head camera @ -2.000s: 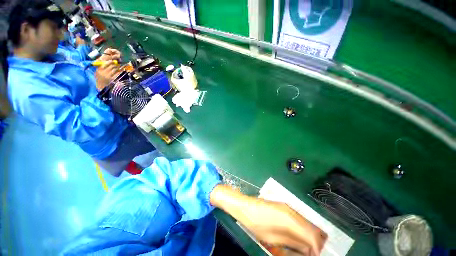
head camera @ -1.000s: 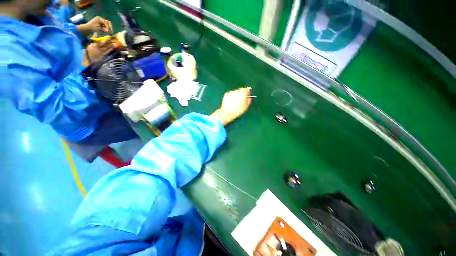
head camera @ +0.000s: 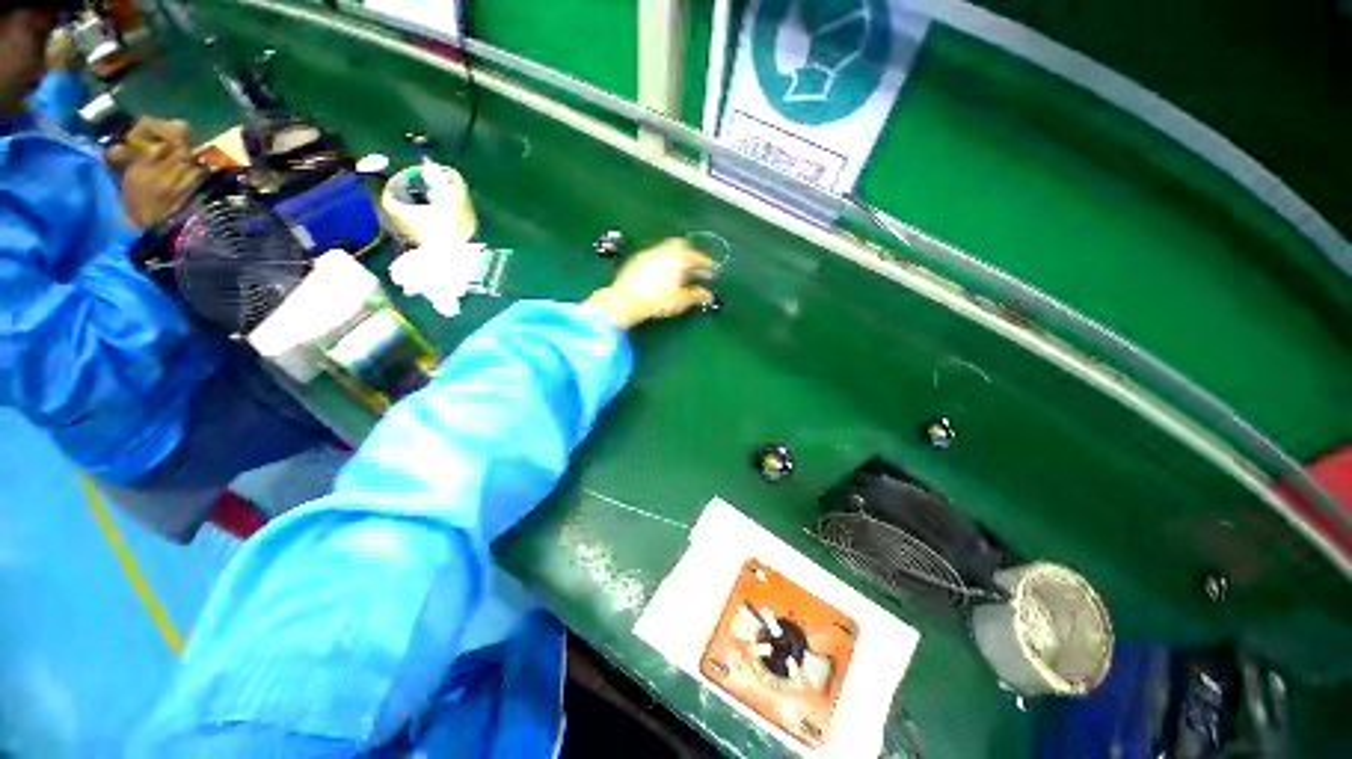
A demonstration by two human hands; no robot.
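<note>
My left hand [head camera: 660, 285] reaches out over the green bench, palm down. Its fingertips are at a small round LED board [head camera: 712, 304], partly hidden by them; whether they grip it is unclear. Another LED board [head camera: 610, 243] lies just behind the hand. The orange fixture [head camera: 730, 661] lies on white paper [head camera: 678, 601] at the bench's near edge, with a black round board [head camera: 781, 647] in its centre. More LED boards lie farther right, one [head camera: 776, 461] behind the paper and one [head camera: 942, 433] beyond it. My right hand is not in view.
A black fan with a wire guard [head camera: 890, 552] and a crusted round can [head camera: 1090, 653] stand right of the paper. A blue box [head camera: 1105, 712] is at lower right. A wire reel [head camera: 378, 349], tape roll [head camera: 430, 208] and another fan [head camera: 237, 264] are left, beside a worker in blue [head camera: 89, 312].
The view has shifted. A board now lies on the bench about where my left hand was, and the hand has moved right to another board. The can and blue box now show more fully.
</note>
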